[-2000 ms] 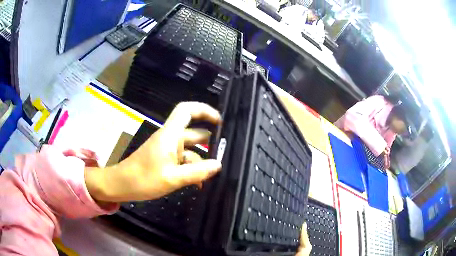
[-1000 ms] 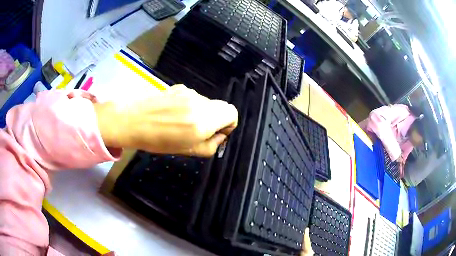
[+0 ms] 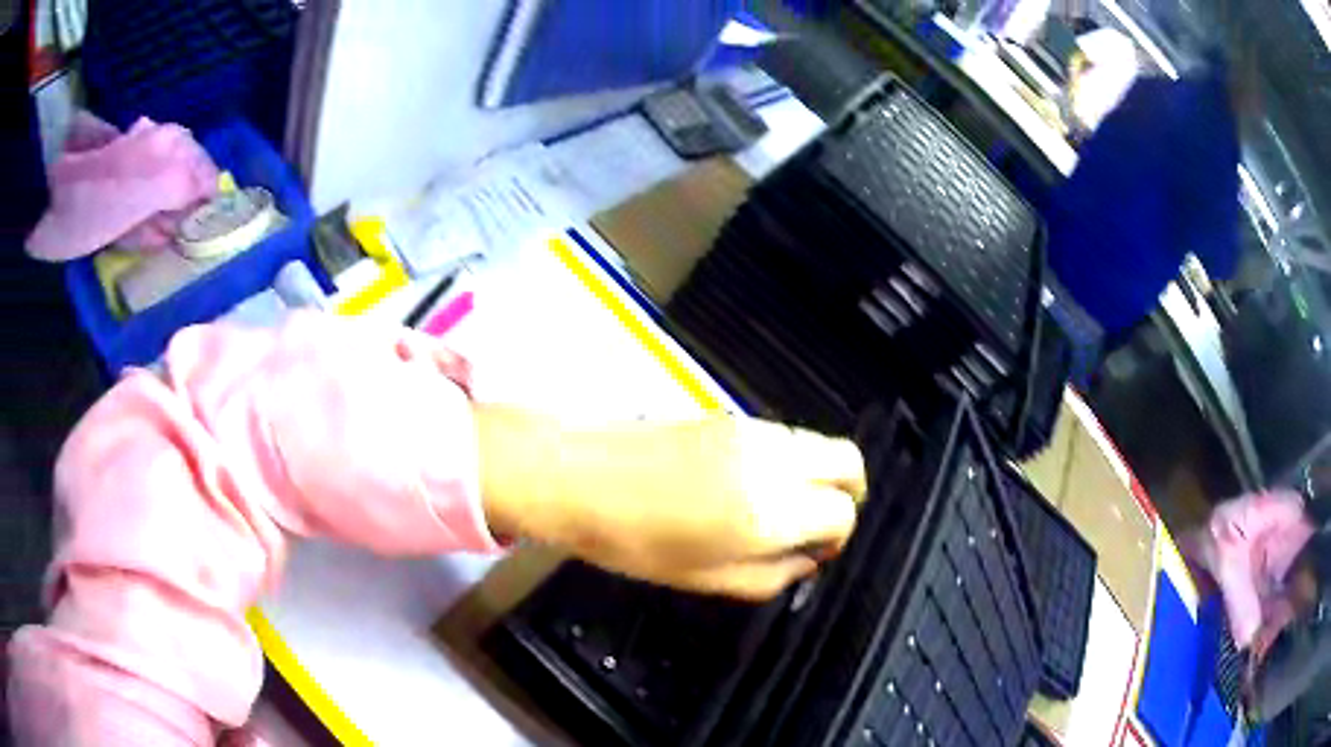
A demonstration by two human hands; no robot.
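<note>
Several black blister trays [image 3: 949,628] stand tilted on edge, close together, at the lower right, cut off by the bottom edge. The front one shows a raised pocket grid with small bright dots. My left hand [image 3: 701,504], bare with a pink sleeve, comes from the left. Its fingers are closed at the trays' upper left edge and seem to pinch it; the fingertips are partly hidden. Another black tray [image 3: 606,642] lies flat below my left hand, with a few bright specks. My right hand is not in view.
A high stack of black trays [image 3: 934,190] stands behind, with a smaller tray [image 3: 1058,584] at right. A calculator [image 3: 701,117], papers [image 3: 489,212], a pink pen [image 3: 447,314] and a blue bin [image 3: 307,219] are at left. A person in dark blue [image 3: 1153,190] is at the back.
The view has swung left, so the bench items sit further right and lower. My right fingertips, seen earlier at the tilted trays' lower right edge, are out of view. My left hand stays at the trays' edge.
</note>
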